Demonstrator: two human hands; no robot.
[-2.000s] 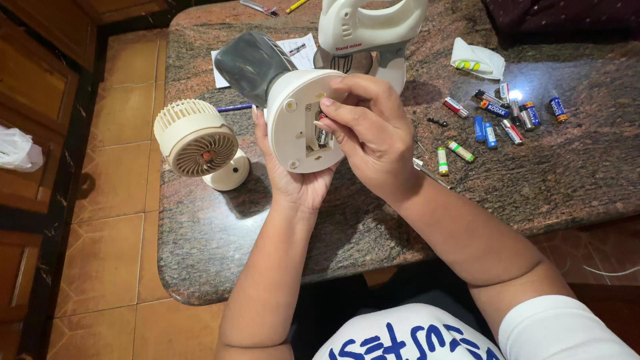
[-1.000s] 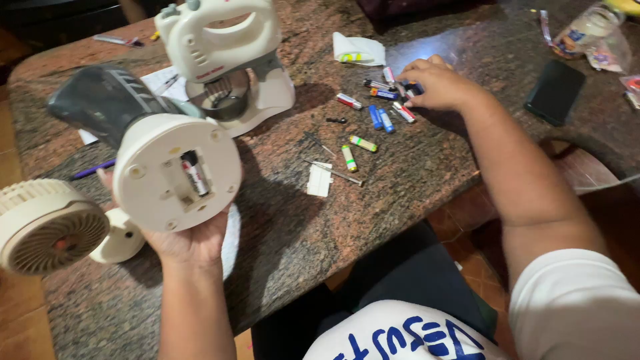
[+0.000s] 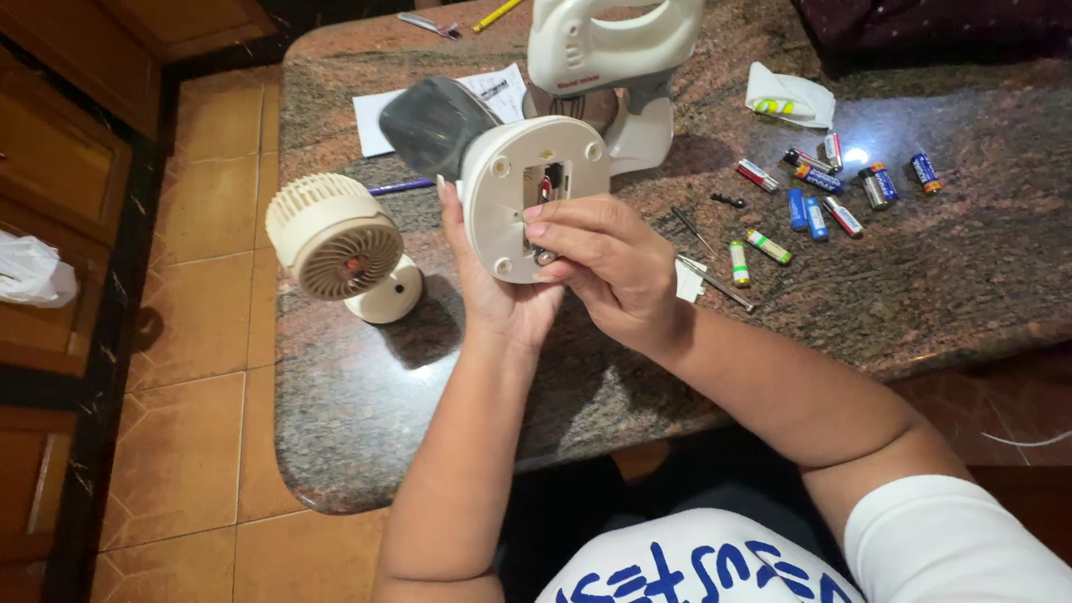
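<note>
My left hand (image 3: 502,306) holds a device with a round white base (image 3: 494,218) and a dark grey translucent body (image 3: 431,126), its underside turned toward me. A battery compartment (image 3: 548,180) is uncovered in the base, and a battery partly shows inside. The fingers of my right hand (image 3: 615,264) pinch a battery (image 3: 544,256) at the compartment's lower end; most of it is hidden by the fingers. Several loose batteries (image 3: 842,216) lie on the granite table to the right. Near my right wrist are a screwdriver (image 3: 716,285) and a small white cover (image 3: 689,278).
A cream desk fan (image 3: 347,243) stands left of the device. Behind are a white stand mixer (image 3: 615,50), a paper sheet (image 3: 377,113) and a purple pen (image 3: 402,187). A white wrapper with batteries (image 3: 791,96) lies at the back right. The table's rounded edge (image 3: 310,502) is at lower left.
My right hand has come back from the loose batteries, where it was a second ago, to the compartment in the base. The view has swung left.
</note>
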